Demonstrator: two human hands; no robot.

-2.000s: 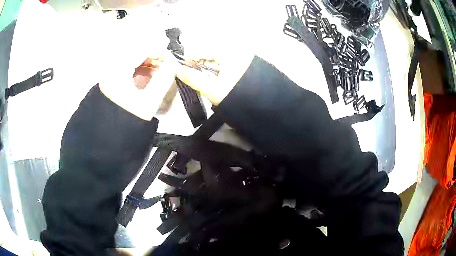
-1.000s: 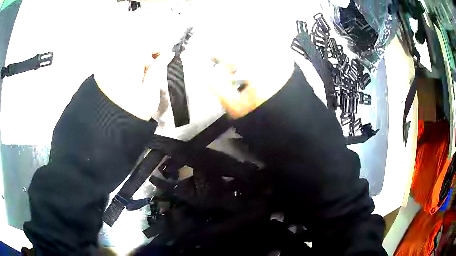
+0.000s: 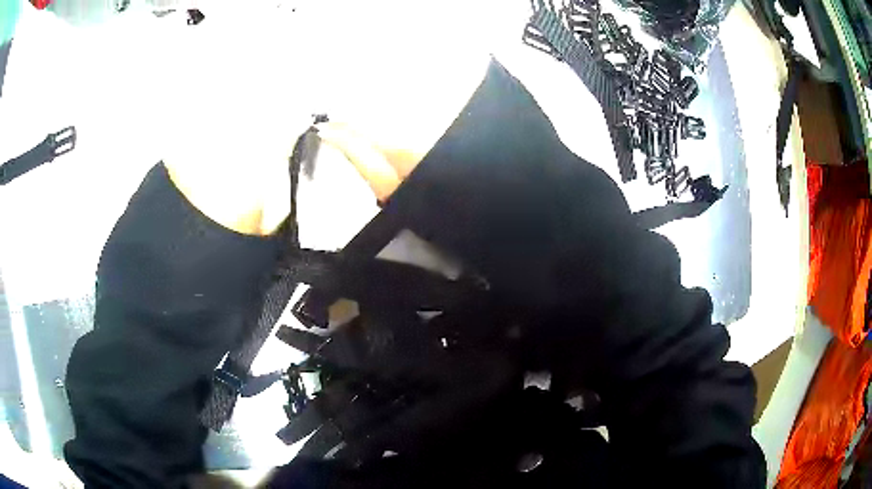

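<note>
A black webbing strap (image 3: 304, 155) stands nearly edge-on between my hands, its dark upper end at the fingertips. My left hand (image 3: 239, 181) is at the strap's left side, so overexposed that its fingers do not show. My right hand (image 3: 368, 158) comes from the right, its fingers closed at the strap's upper end. Glare hides most of both hands and any small tool. A heap of black straps (image 3: 402, 372) lies nearest me, below my sleeves.
Small black buckles (image 3: 650, 119) lie in a loose pile at upper right, beside a clear bag with dark contents (image 3: 674, 21). A strap with an open buckle (image 3: 59, 143) lies at far left. Orange material (image 3: 839, 258) is beyond the right edge. The machine head is not distinguishable.
My right hand has come back left to the strap, after being apart from it one second ago. The strap has turned from flat to nearly edge-on. The view has shifted slightly.
</note>
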